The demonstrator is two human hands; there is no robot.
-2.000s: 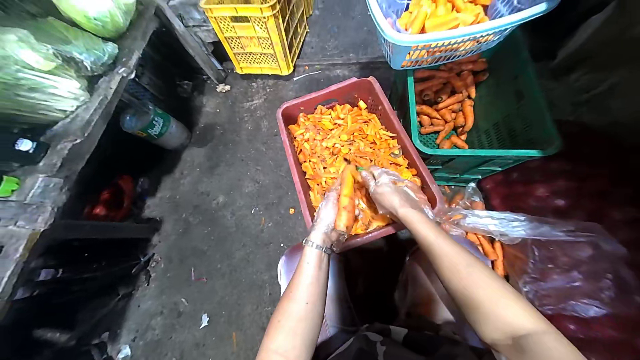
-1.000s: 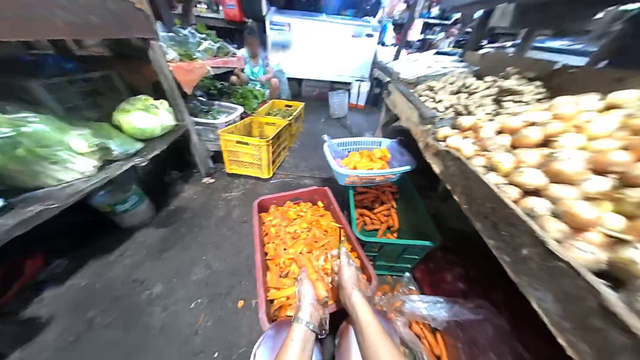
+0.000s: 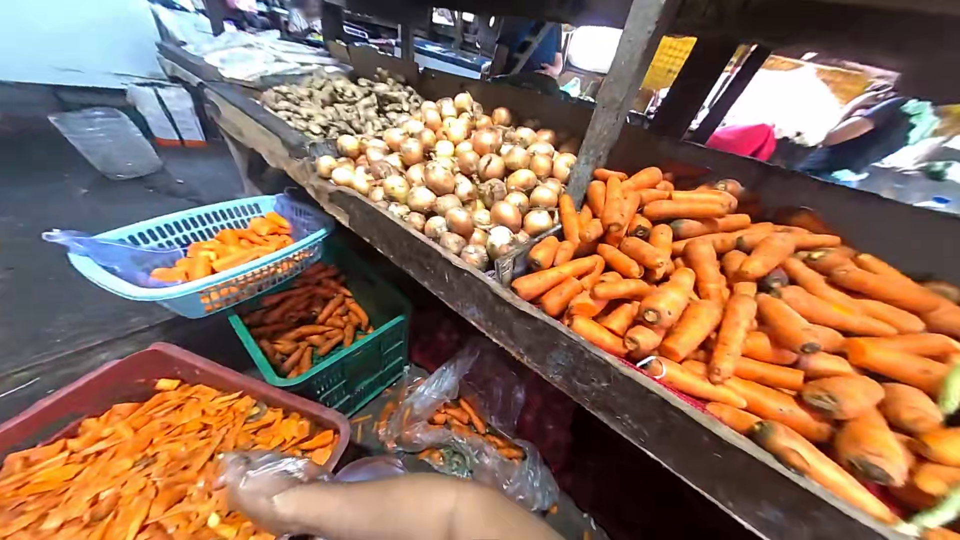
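In clear plastic, my right hand (image 3: pixel 270 487) is over the red plastic crate (image 3: pixel 157 360), which is heaped with cut carrot pieces (image 3: pixel 142 442). Its fingers are blurred, and what they hold cannot be made out. My left hand is outside the view. Behind the crate, a light blue plastic basket (image 3: pixel 127 289) with more cut carrot rests above a green crate (image 3: pixel 375 360) of whole carrots (image 3: pixel 307 330). An open clear plastic bag (image 3: pixel 517 469) with slender carrots lies to the right of my hand.
A wooden stall (image 3: pixel 570 390) runs diagonally along the right, bearing ginger (image 3: pixel 345 101), onions (image 3: pixel 480 161) and large carrots (image 3: pixel 697 300). A wooden post (image 3: pixel 611 105) rises from it. A person (image 3: pixel 862 131) is beyond the stall, and a pale bin (image 3: pixel 105 142) stands at the back left.
The view has swung far to the right and now takes in the stall of carrots. My left hand, seen earlier over the red crate beside a carrot, has left the view.
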